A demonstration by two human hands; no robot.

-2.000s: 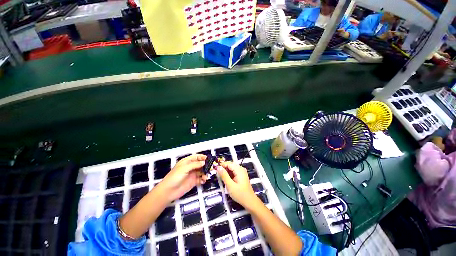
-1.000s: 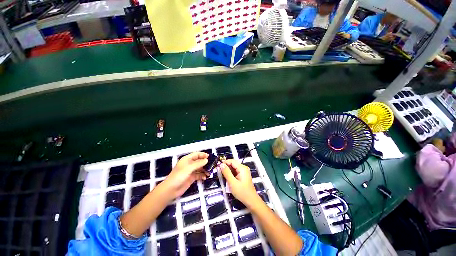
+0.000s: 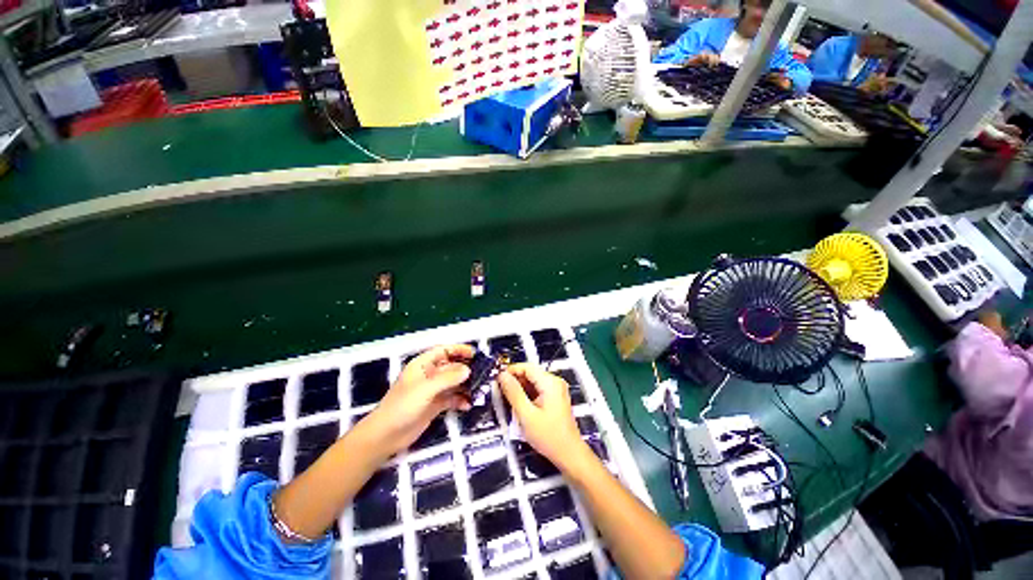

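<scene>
My left hand [image 3: 428, 391] holds a small dark part [image 3: 481, 369], perhaps a display module, above the white blister tray [image 3: 215, 453]. My right hand [image 3: 539, 404] meets it, fingertips at the part's right end, where small orange-gold spots show. The fingers hide much of the part, so its exact shape cannot be told. The tray's pockets hold flat glossy black pieces, some with white reflections.
Circuit boards [image 3: 384, 291] lie on the green belt [image 3: 272, 272] beyond the tray. A black tray [image 3: 68, 476] is at left. At right are a metal can [image 3: 641, 329], black fan [image 3: 760, 321], yellow fan [image 3: 848, 266], power strip [image 3: 731, 476] and cables.
The boards on the belt have moved to the right. The dark part has tilted slightly between my fingertips. Both hands stay in nearly the same place.
</scene>
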